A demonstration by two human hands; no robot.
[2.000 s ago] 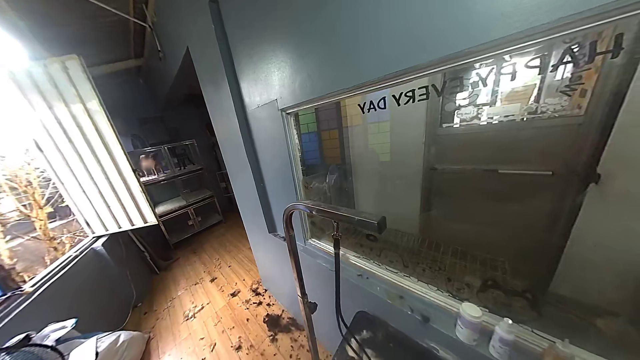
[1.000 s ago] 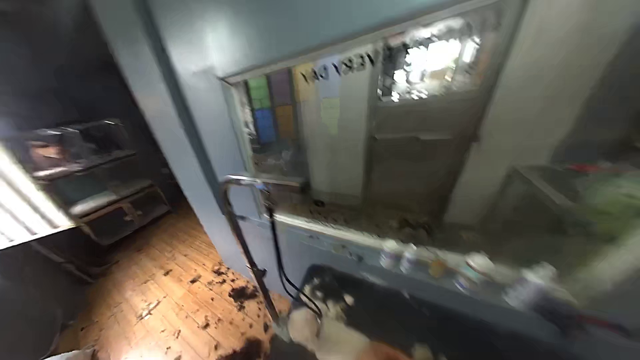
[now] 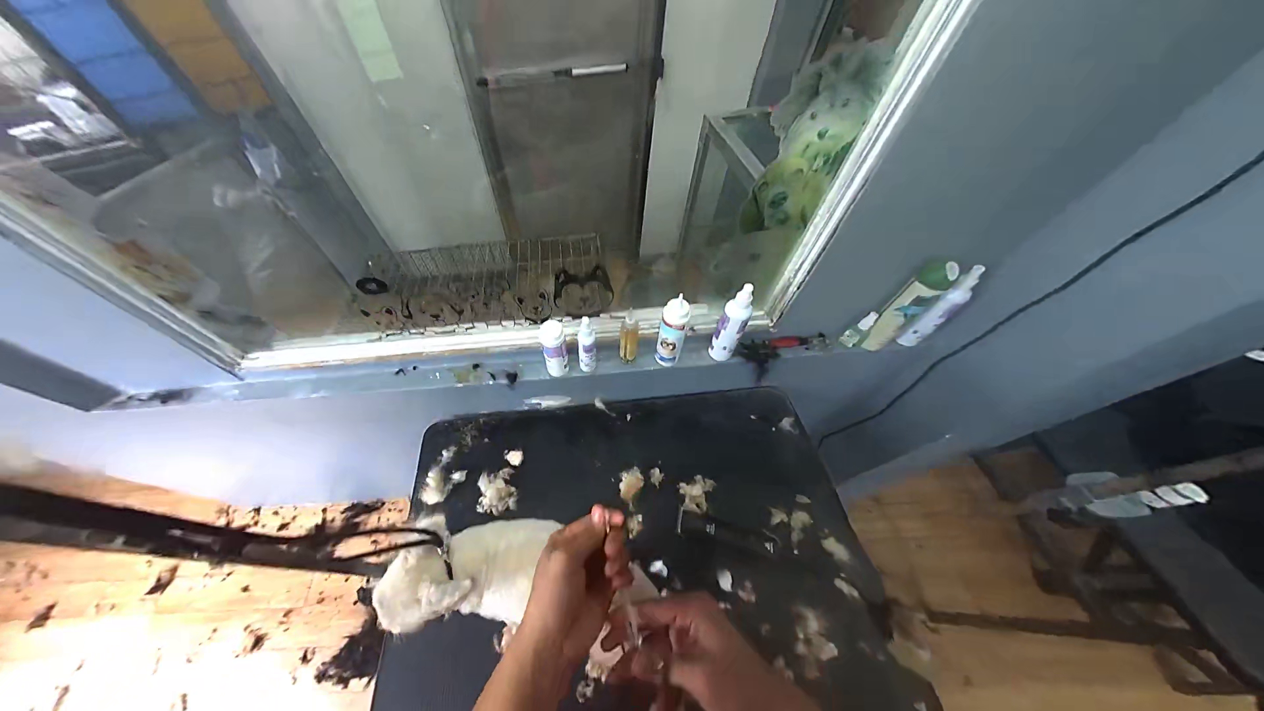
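Observation:
A small cream-coated dog (image 3: 509, 568), closely clipped, is on a black-topped table (image 3: 612, 430); a dark loop is around its neck. My left hand (image 3: 568, 592) is over the dog's rear part, its fingers curled near the thumb; what they grip is hidden. Lower right of it is my right hand (image 3: 691, 647), blurred, with bent fingers close to a thin, pale thing that I cannot identify. The two hands are close together and cover part of the dog. Tufts of cut hair (image 3: 497, 491) lie about the tabletop.
Several bottles, including a white pump-top bottle (image 3: 731, 323), stand on the window ledge. A red-handled tool (image 3: 785, 343) lies beside them. At left, a dark bar (image 3: 197, 523) and cords reach the dog's neck. Hair litters the wooden floor (image 3: 237, 612).
The view has swung right and down, onto the table. Both my hands are now in view over the dog; neither showed clearly before.

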